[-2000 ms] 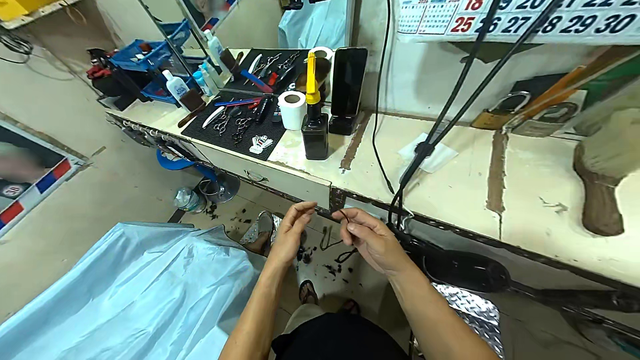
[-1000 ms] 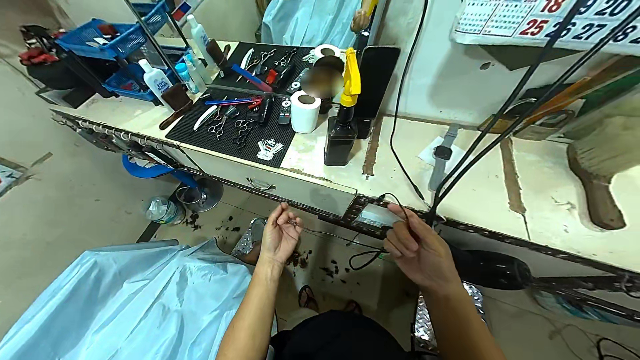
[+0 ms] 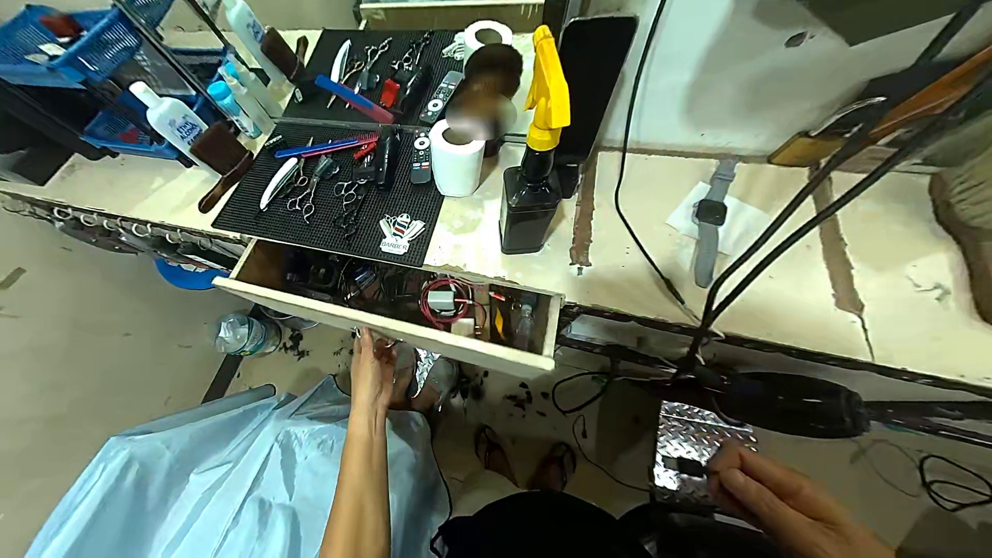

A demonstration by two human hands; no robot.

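Note:
My left hand (image 3: 372,368) is at the front of a wooden drawer (image 3: 387,329) that stands pulled out under the counter; its fingertips are partly hidden behind the drawer front. Inside the drawer lie a coiled red cable (image 3: 451,301) with a pale adapter, dark cords and small tools. At the lower right, my right hand (image 3: 763,492) pinches a small black cable connector (image 3: 685,466) between thumb and fingers. A thin black cable (image 3: 601,465) hangs to the left of that hand, over the floor.
On the counter are a black barber mat (image 3: 333,209) with scissors and combs, a paper roll (image 3: 457,163), a yellow-topped spray bottle (image 3: 535,194) and a smartwatch (image 3: 709,213). A hair dryer (image 3: 798,404) hangs at the counter edge. A person under a light blue cape (image 3: 256,473) sits at lower left.
The drawer, closed before, now stands open with my left hand at its front. My hands have moved apart; the right one has gone down and to the right. The cable no longer stretches between them.

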